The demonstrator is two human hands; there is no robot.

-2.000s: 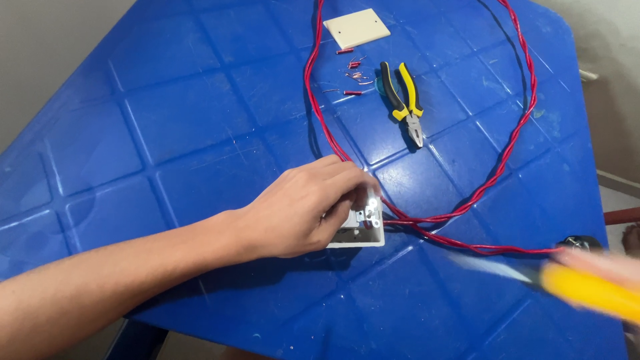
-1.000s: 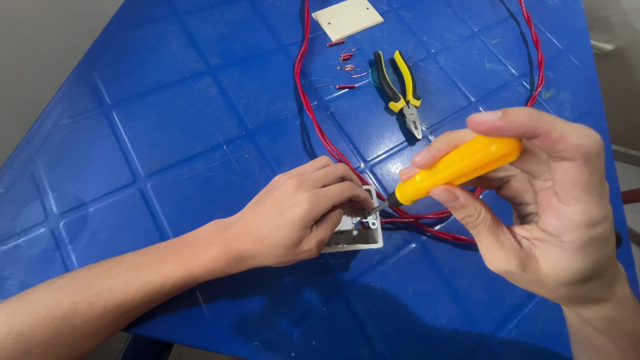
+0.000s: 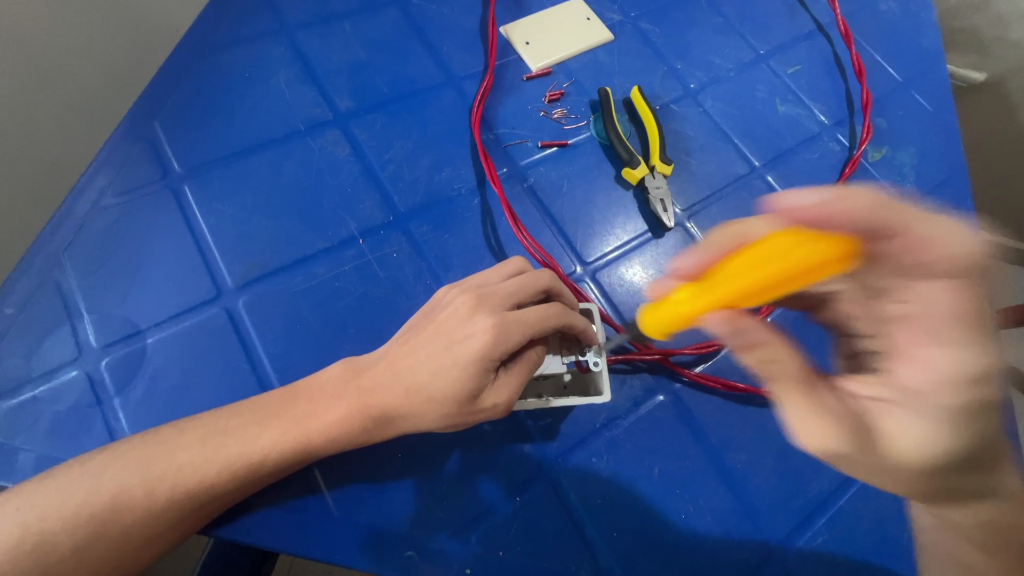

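A yellow-handled screwdriver (image 3: 752, 280) is held in my right hand (image 3: 872, 344), which is blurred; its shaft slants down-left to the right side of a white electrical box (image 3: 588, 392). My left hand (image 3: 480, 344) lies over the left part of this box, fingertips on the device with metal tabs (image 3: 572, 352) inside it. Whether the fingers pinch a small part there is hidden, and so is the screwdriver's tip. Twisted red wire (image 3: 664, 354) enters the box from the right and loops up over the blue table.
Combination pliers (image 3: 652, 160) with black and yellow handles lie beyond the box, over a round teal piece (image 3: 600, 128). Red and bare wire scraps (image 3: 554, 144) lie beside them. A cream cover plate (image 3: 558, 34) rests at the far side of the blue plastic table (image 3: 296, 192).
Two seconds ago my right hand was a blur at the lower right edge; it came over to the box with the yellow screwdriver. My left hand has stayed on the box.
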